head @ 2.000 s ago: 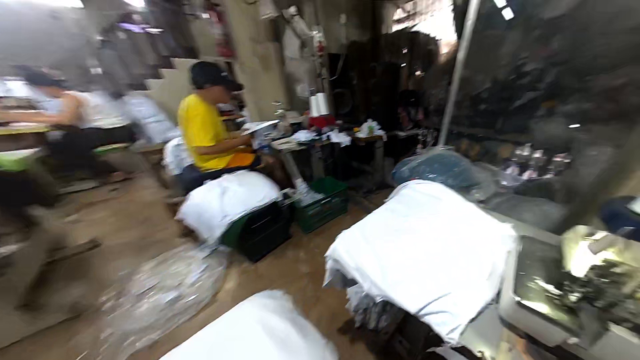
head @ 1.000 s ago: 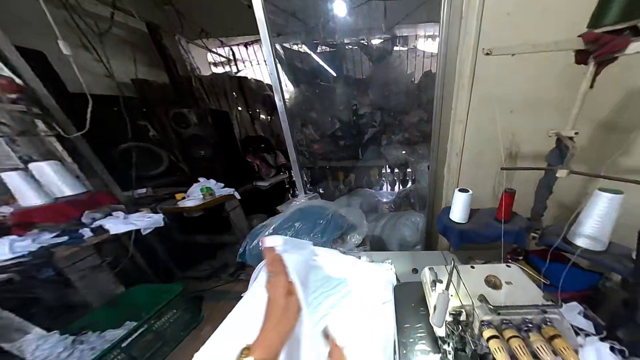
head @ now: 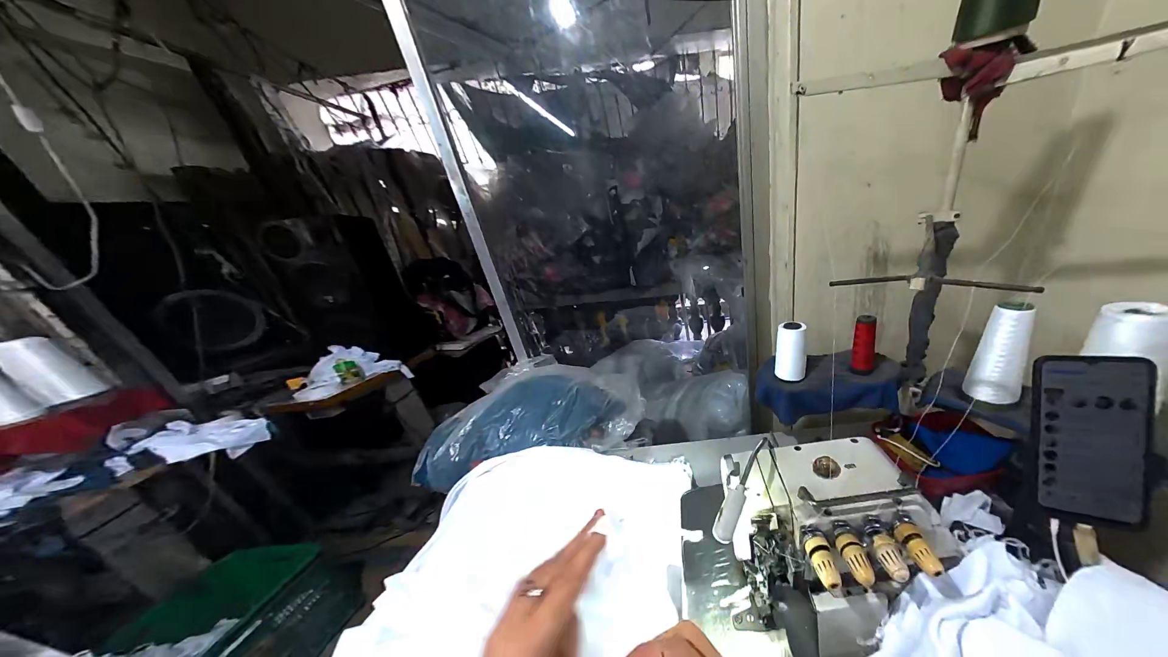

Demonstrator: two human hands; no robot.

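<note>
My left hand point(head: 547, 602), wearing a ring, lies palm down with fingers extended on a pile of white fabric point(head: 520, 511). My right hand point(head: 675, 641) shows only in part at the bottom edge, by the fabric's right side; its fingers are mostly cut off. Just right of the pile stands an overlock sewing machine point(head: 826, 474) with several yellow tension dials point(head: 858, 557). More white cloth point(head: 976, 593) is heaped at the machine's right.
Behind the machine are a white thread cone point(head: 790, 351), a red thread spool point(head: 863, 344) and a larger white cone point(head: 1000, 354). A phone point(head: 1093, 443) stands at right. Plastic-wrapped blue goods point(head: 529, 420) lie behind the pile. A green crate point(head: 228, 593) is at lower left.
The view has swung right from a seated person in yellow to the sewing machine. Since one second ago, my left hand has lowered from a raised position onto the white fabric, which now lies flatter.
</note>
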